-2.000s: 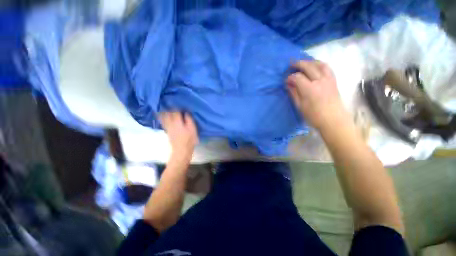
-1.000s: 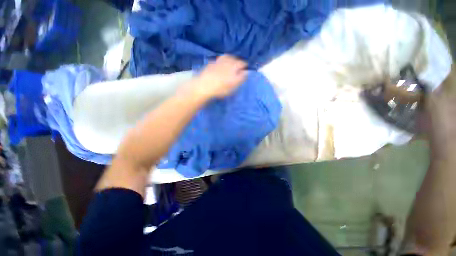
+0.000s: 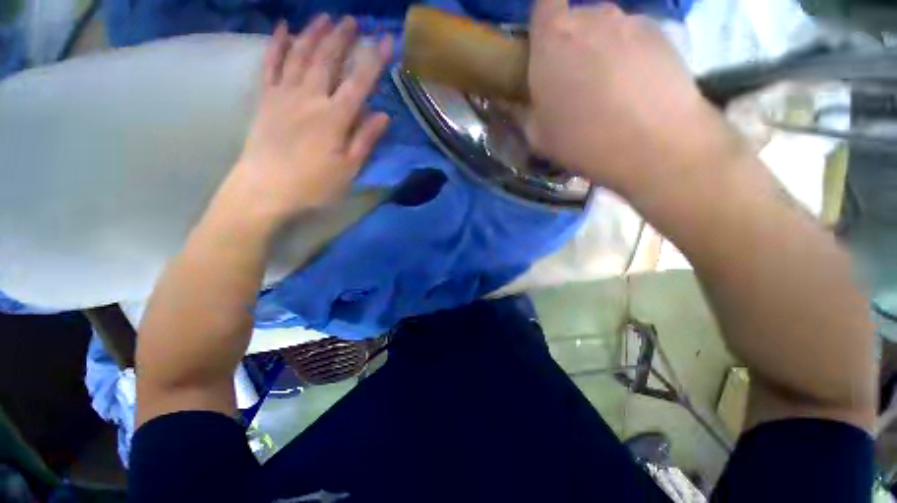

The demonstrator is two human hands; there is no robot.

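Observation:
A blue shirt [image 3: 393, 265] lies bunched over the pale pressing board [image 3: 128, 167]. The silver steam iron [image 3: 472, 133] stands on the shirt, with its tan wooden handle [image 3: 462, 49] on top. My right hand [image 3: 610, 93] is closed round the right part of the handle. My left hand [image 3: 315, 118] lies spread, palm down, at the cloth's left edge, left of the iron, with nothing gripped. The iron's far side is partly hidden by the handle and my right hand.
Darker-blue cloth [image 3: 187, 15] lies along the board's far side. Dark hoses [image 3: 777, 74] run right from the iron. White rumpled cloth [image 3: 728, 34] covers the right end. Pale blue cloth [image 3: 106, 388] hangs below left. A metal frame [image 3: 644, 363] is on the floor.
My right hand has brought the iron from the right end onto the shirt. My left hand has moved left and opened flat. The view has shifted closer to the board.

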